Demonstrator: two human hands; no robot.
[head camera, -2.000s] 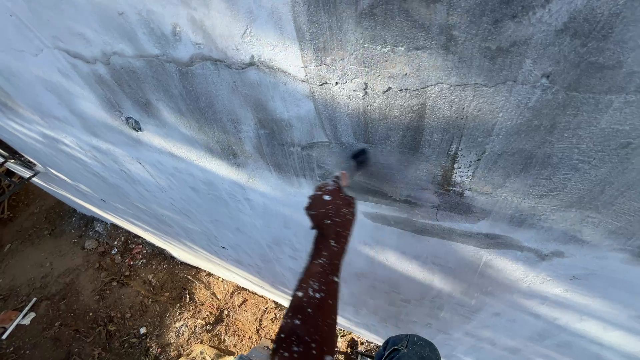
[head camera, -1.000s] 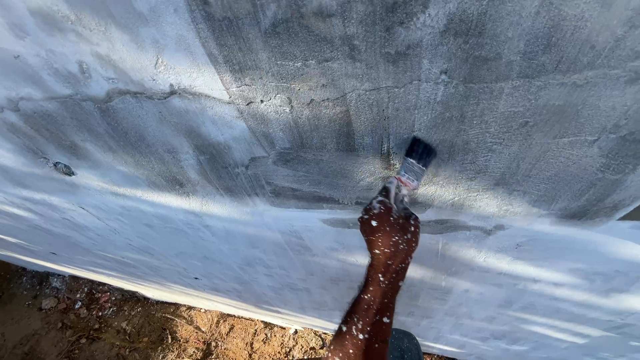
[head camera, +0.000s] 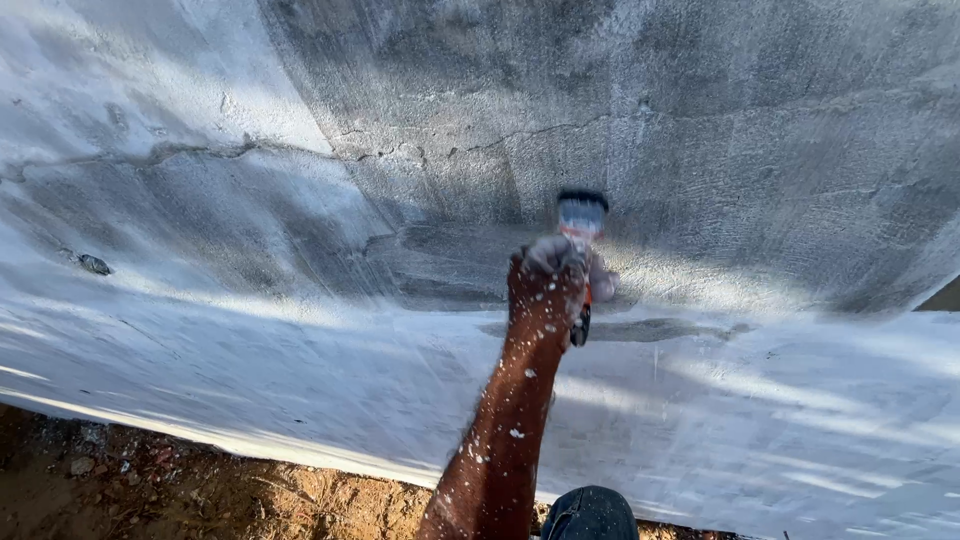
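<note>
My left hand (head camera: 555, 281), dark with wet white spatters running down the forearm, grips a flat paintbrush (head camera: 581, 217). The brush points upward, with dark bristles, a pale paint-smeared ferrule and an orange and black handle whose end shows below the fist. Its bristles are at the grey, rough plaster of a wall (head camera: 720, 187); motion blur hides whether they touch. White paint (head camera: 420, 390) covers the lower wall, with a grey unpainted streak (head camera: 652, 330) just below and right of the hand. My right hand is out of view.
A long crack (head camera: 247, 146) crosses the upper wall. A small dark lump (head camera: 94, 264) sticks out at the left. Brown soil with stones (head camera: 187, 480) lies along the wall's foot. A knee in dark denim (head camera: 589, 514) shows at the bottom.
The brush has stayed in my left hand throughout. Its bristles, tilted to the right one second ago, now point nearly straight up. The view has shifted somewhat.
</note>
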